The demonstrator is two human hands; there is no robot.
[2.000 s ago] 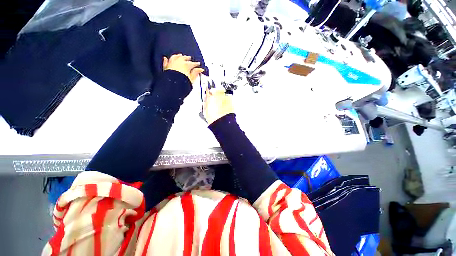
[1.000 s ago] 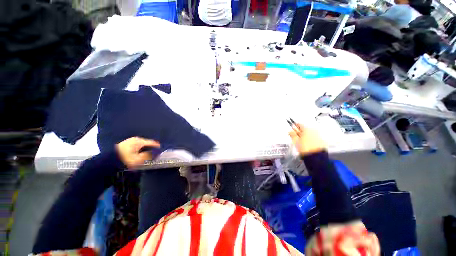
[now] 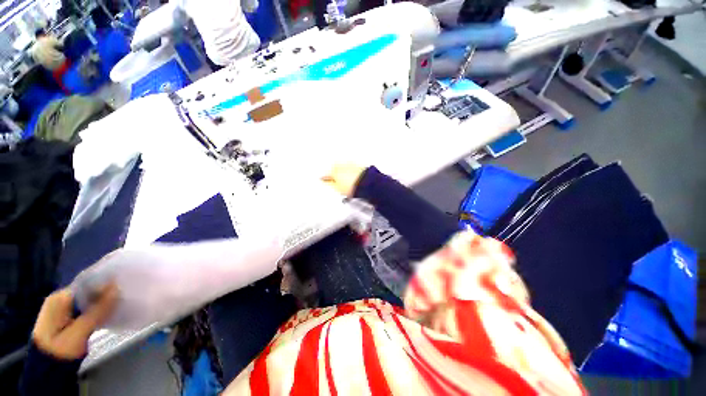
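Note:
My left hand (image 3: 71, 321) is at the lower left, blurred, with thumb and fingers closed on one end of a pale cloth piece (image 3: 182, 274). The pale cloth stretches right along the table's front edge. A navy cloth part (image 3: 207, 220) lies just above it; I cannot tell if they are joined. My right hand (image 3: 343, 179) is over the white table, right of the needle area (image 3: 249, 166). Its fingers point left; whether they hold anything is too unclear to tell. The white sewing machine (image 3: 333, 93) stands behind.
Navy panels (image 3: 101, 232) lie at left with pale lining pieces (image 3: 104, 193) above. A dark panel pile (image 3: 584, 247) rests on a blue bag (image 3: 658, 329) at right. The control panel (image 3: 463, 108) is at the table's right end. A person in white (image 3: 224, 31) is behind.
The view has turned right, towards the dark pile. My left hand has moved left and a pale face of cloth now shows from it. My right hand's snips no longer show clearly.

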